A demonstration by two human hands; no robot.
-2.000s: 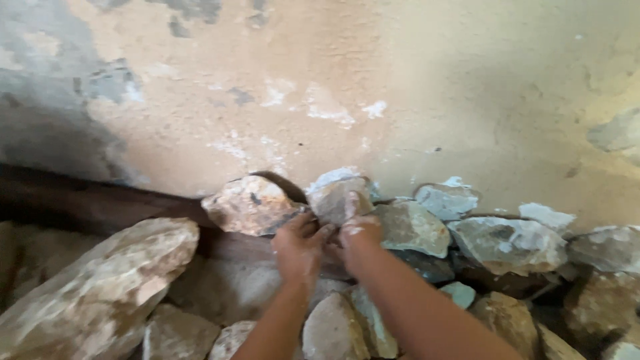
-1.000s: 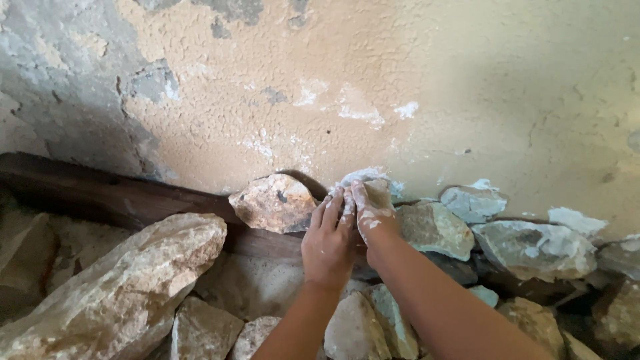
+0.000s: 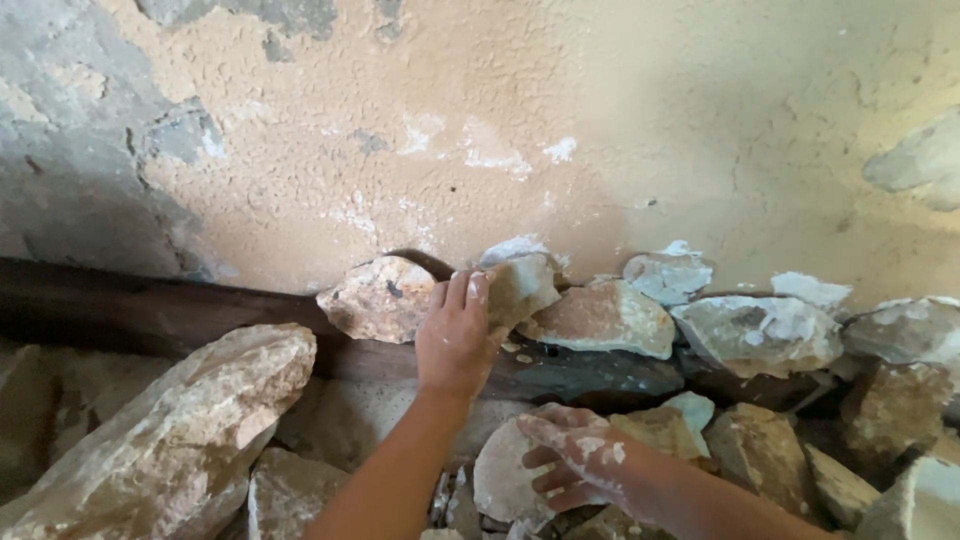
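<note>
My left hand (image 3: 457, 326) rests against the left side of a grey-brown stone (image 3: 525, 285), its fingertips dusted white. White paste (image 3: 516, 247) shows behind that stone at the wall. Just left of the hand lies a pinkish rough stone (image 3: 379, 298) on the dark wooden beam. My right hand (image 3: 577, 457) is lower, fingers apart and coated with white paste, over a pale rounded stone (image 3: 501, 471); it holds nothing visible. A tan stone (image 3: 600, 319) with a pale edge sits right of the left hand.
More stones (image 3: 761, 334) line the foot of the peeling plaster wall (image 3: 390, 112) to the right. The wooden beam (image 3: 135, 307) runs along the wall at left. A large long stone (image 3: 172, 442) lies lower left, with smaller stones (image 3: 757, 454) heaped lower right.
My right hand has come away from the stone at the wall and moved down toward the lower stones. My left hand remains at the stone, with its fingers now at its left side.
</note>
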